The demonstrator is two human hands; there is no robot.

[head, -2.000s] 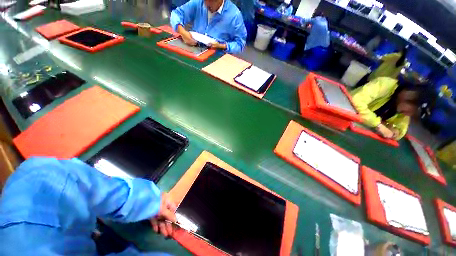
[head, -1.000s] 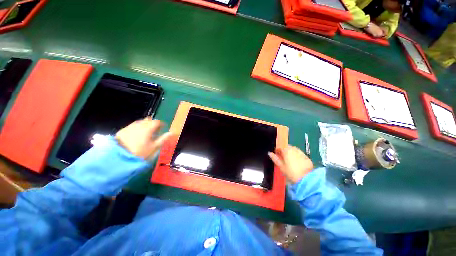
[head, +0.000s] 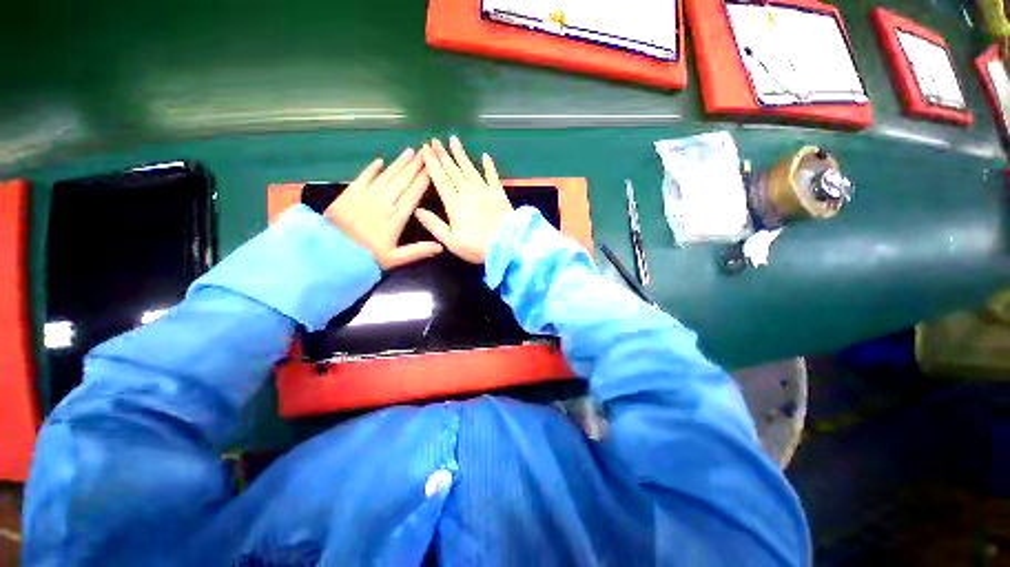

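A glossy black LCD panel (head: 443, 294) lies face up on a red foam pad (head: 443, 380) in front of me. Whether a back cover is under it is hidden. My left hand (head: 388, 210) lies flat, palm down, on the upper middle of the panel, fingers apart. My right hand (head: 463, 202) lies beside it the same way, its fingertips meeting those of the left hand near the panel's far edge. Neither hand grips anything. My sleeves cover parts of the panel's sides.
A stack of LCD panels (head: 122, 255) lies left, then another red pad (head: 13, 321). Right are tweezers (head: 637, 238), a dark stick (head: 622, 269), a clear bag (head: 704, 188), a brownish round can (head: 800, 186) and a small black item (head: 732, 261). Covers on red pads (head: 797, 55) lie beyond.
Both hands have moved from the panel's sides onto its upper middle and now lie flat with fingertips together. Earlier, my left hand was at the panel's near left corner. The view has turned and shifted.
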